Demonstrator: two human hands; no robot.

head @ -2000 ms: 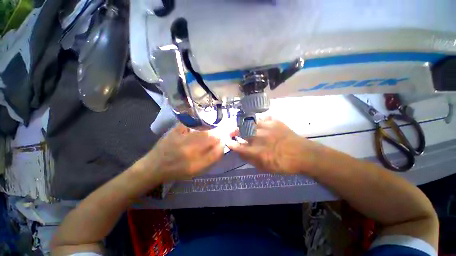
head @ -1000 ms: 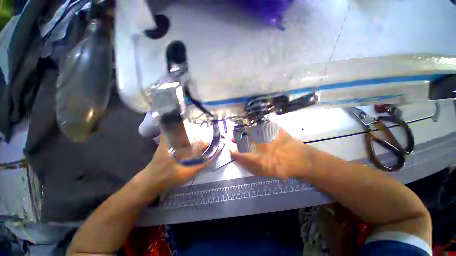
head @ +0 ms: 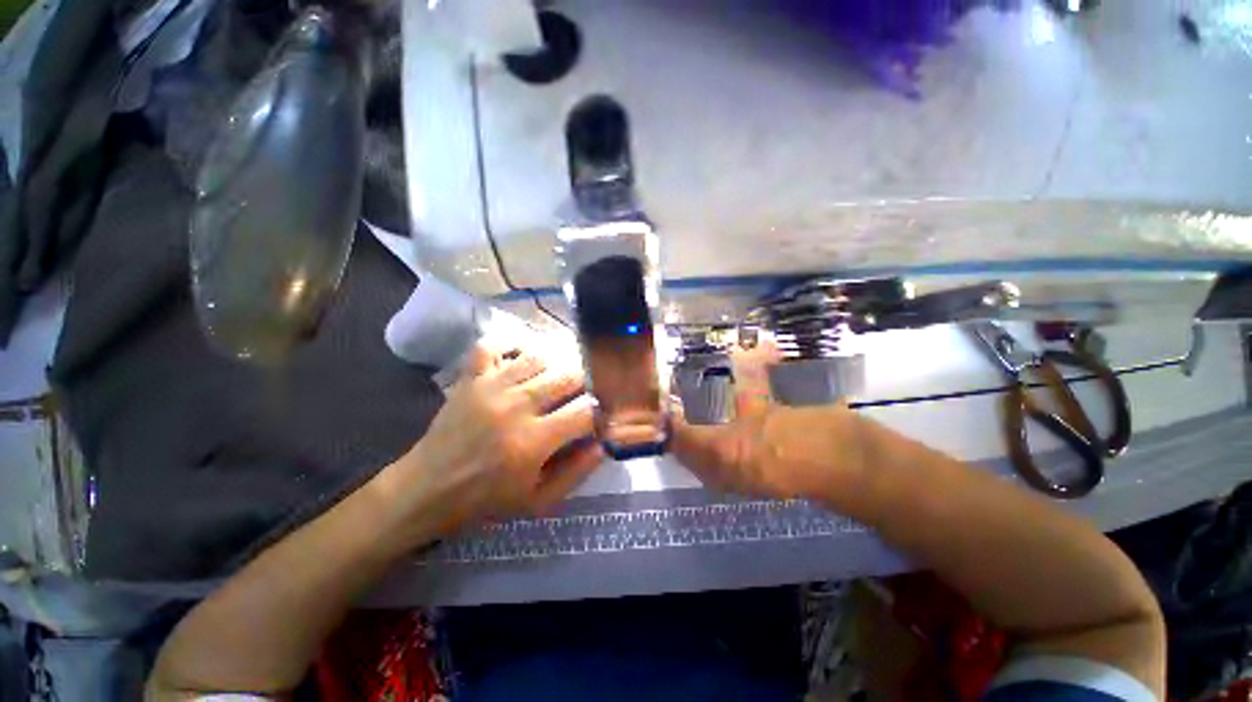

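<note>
The white sewing machine (head: 824, 165) spans the upper view. Its shiny metal guard (head: 614, 343) hides the needle area. My left hand (head: 515, 428) lies on the bed left of the guard, fingers bent and close together, beside a pale cloth piece (head: 437, 324). My right hand (head: 769, 436) is right of the guard, partly behind the tension dial (head: 820, 373). The fingertips of my right hand are hidden, and I cannot tell what either hand holds. The dark grey panel (head: 261, 425) lies to the left.
A translucent grey oval (head: 279, 206) hangs left of the head. Shears (head: 1057, 412) lie at right, with a small red tool (head: 1068, 333) behind them. A ruler strip (head: 645, 527) runs along the front edge. Red baskets (head: 385, 656) show below. Purple fluff (head: 879, 34) sits on top.
The view has shifted, so the machine head looks higher and the guard now covers the needle area. My left hand's fingers have moved onto the bed beside the pale piece. My right hand stays near the dial.
</note>
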